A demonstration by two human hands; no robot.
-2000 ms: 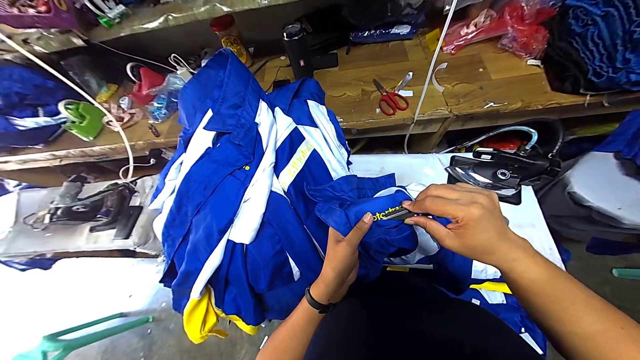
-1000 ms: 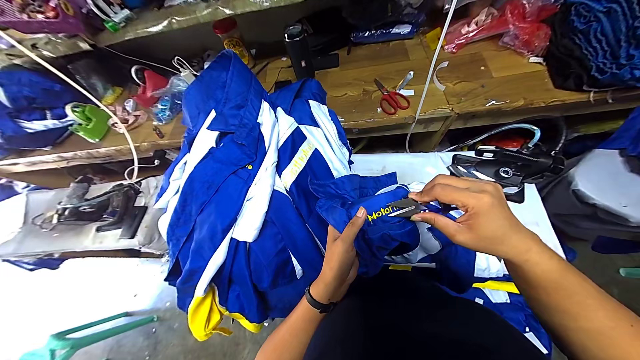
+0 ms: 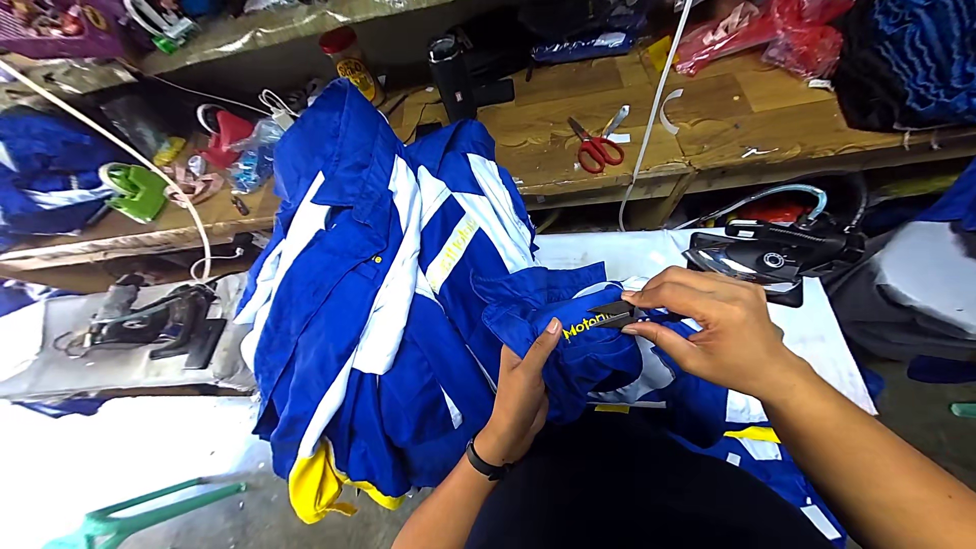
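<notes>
My left hand point(image 3: 526, 385), with a black band at the wrist, grips a blue garment point(image 3: 595, 358) with yellow embroidered lettering, its thumb beside the lettering. Black thread snips point(image 3: 616, 314) are held between the thumb and fingers of my right hand point(image 3: 705, 328); their blades lie over the embroidery, slightly apart. To the left is a pile of blue and white jackets point(image 3: 335, 305) with yellow parts at the bottom. More blue, white and yellow cloth point(image 3: 762, 450) shows below my right forearm.
A black steam iron point(image 3: 770, 255) rests on the white-covered board point(image 3: 846, 335) at right. Red-handled scissors point(image 3: 595, 149) lie on the wooden shelf point(image 3: 709, 130) behind, near a dark bottle point(image 3: 451, 76) and a red-lidded jar point(image 3: 351, 65). A white cord point(image 3: 656, 107) hangs in front. Another iron point(image 3: 126, 313) stands at left.
The snips have shifted slightly over the lettering, and their blades are now seen apart. My left hand keeps its hold on the garment.
</notes>
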